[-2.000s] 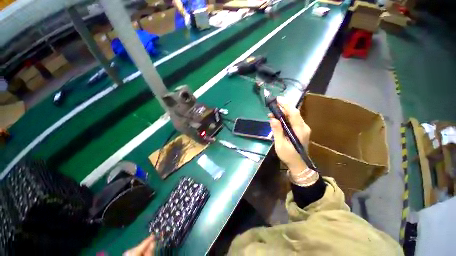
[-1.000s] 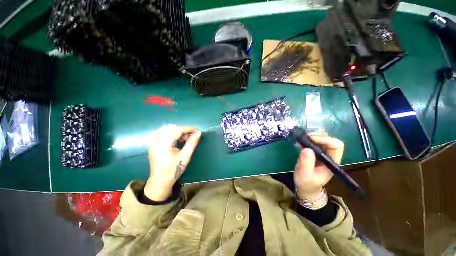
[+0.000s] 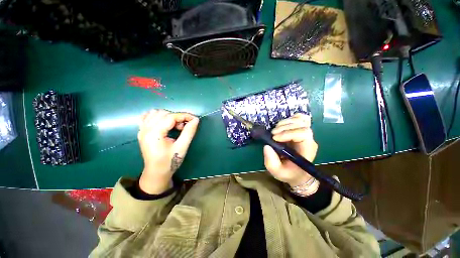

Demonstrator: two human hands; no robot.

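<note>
A circuit board panel (image 3: 275, 105) with rows of shiny silver parts lies in front of me on the green bench. My right hand (image 3: 291, 148) holds the black soldering iron (image 3: 297, 160) like a pen; its thin metal tip is over the panel's upper left part. My left hand (image 3: 169, 143) pinches the thin solder wire (image 3: 211, 113) left of the panel. One end of the wire reaches the panel's left edge, the other trails left over the bench. Whether the iron tip touches wire or board cannot be told.
A fume fan (image 3: 219, 55) stands behind the panel. Red wires (image 3: 145, 82) lie left of it. A second board stack (image 3: 56, 128) is far left. Burnt cardboard (image 3: 310, 35), soldering station (image 3: 391, 30), clear strip (image 3: 332, 98), slim metal stick (image 3: 380, 108) and smartphone (image 3: 424, 113) are right.
My right hand has moved left with the iron, so its tip now lies over the panel's left part. My left hand still pinches the wire. The view has shifted closer to the bench.
</note>
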